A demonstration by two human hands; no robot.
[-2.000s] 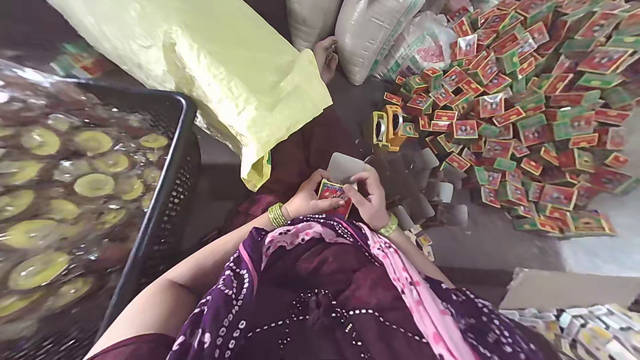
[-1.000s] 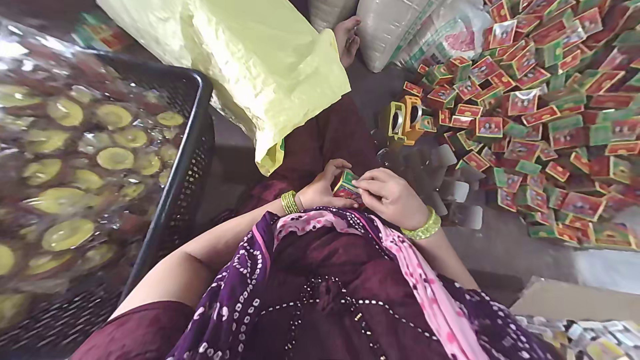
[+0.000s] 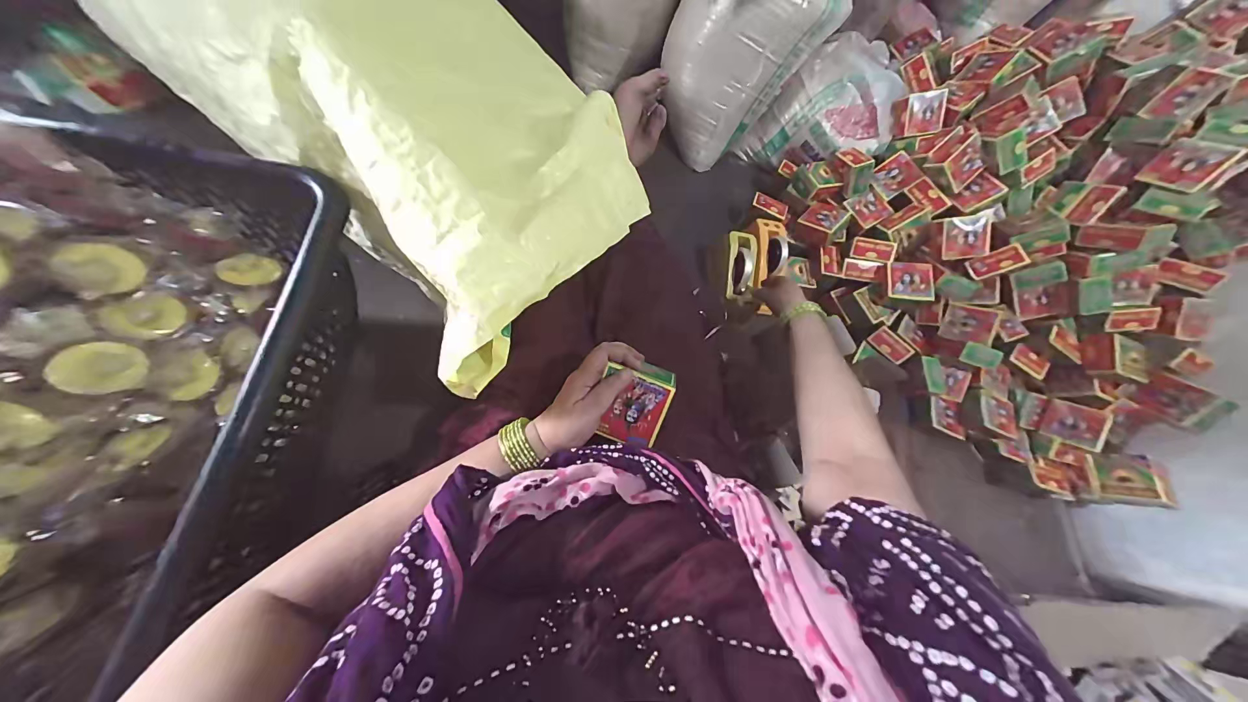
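My left hand, with green bangles at the wrist, holds a small red and green printed cardboard box over my lap. My right hand reaches forward to the floor and touches the lower part of a yellow-orange tape dispenser. A second, yellow-framed dispenser stands beside it on the left. Whether my right fingers close on either one is hard to see. Just right of that hand begins a large heap of similar printed boxes.
At the left is a black plastic basket of clear-wrapped items with yellow discs. A pale yellow plastic sack lies ahead, near a bare foot. Full white sacks stand beyond. An open carton is at lower right.
My right hand has left the small box and moved forward and right to the tape dispensers. My left hand still holds the box, now with its printed face showing.
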